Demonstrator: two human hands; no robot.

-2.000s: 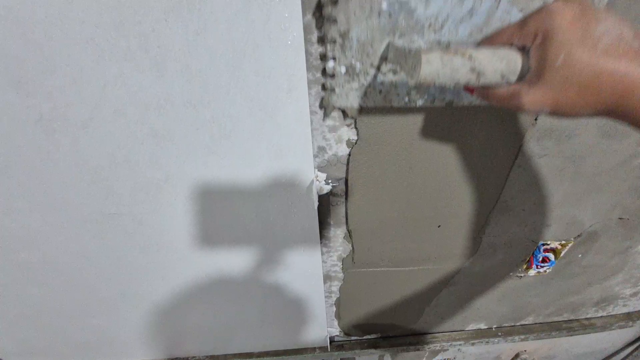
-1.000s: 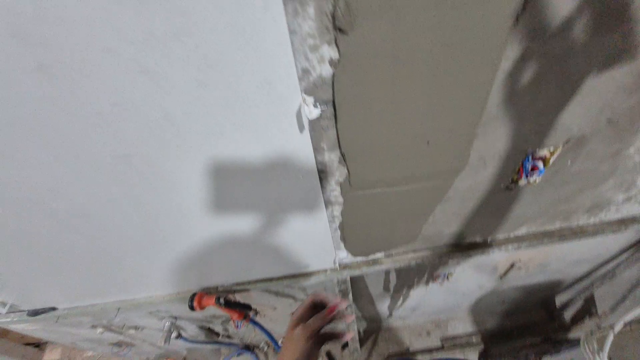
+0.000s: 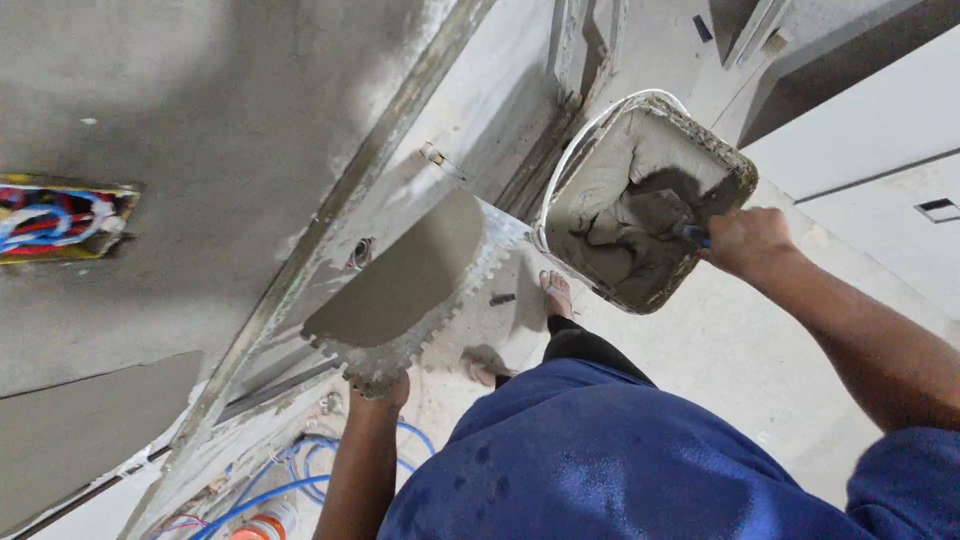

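Observation:
My left hand (image 3: 381,390) is at the lower middle, closed behind a notched metal trowel (image 3: 491,251) whose flat face carries a smooth layer of gray mortar (image 3: 405,281). The trowel's toothed edge faces my body, and its handle is hidden. At the right, my right hand (image 3: 750,238) grips the blue handle (image 3: 696,236) of a small trowel. The small trowel's blade (image 3: 660,210) is sunk in the wet gray mortar (image 3: 600,184) inside a squarish bucket (image 3: 739,161) with a white handle.
An electrical box with colored wires (image 3: 60,220) is set in the gray wall at the left. Below the notched trowel lie blue hoses (image 3: 300,457) and an orange-and-white container (image 3: 268,521). Beneath me are my feet (image 3: 556,292) on the light floor. A wall ledge (image 3: 330,214) runs diagonally.
The view has swung down from the wall to the bucket and my body. Two seconds ago a hand moved a trowel on the wall; now both my hands are visible, with the small trowel in the bucket.

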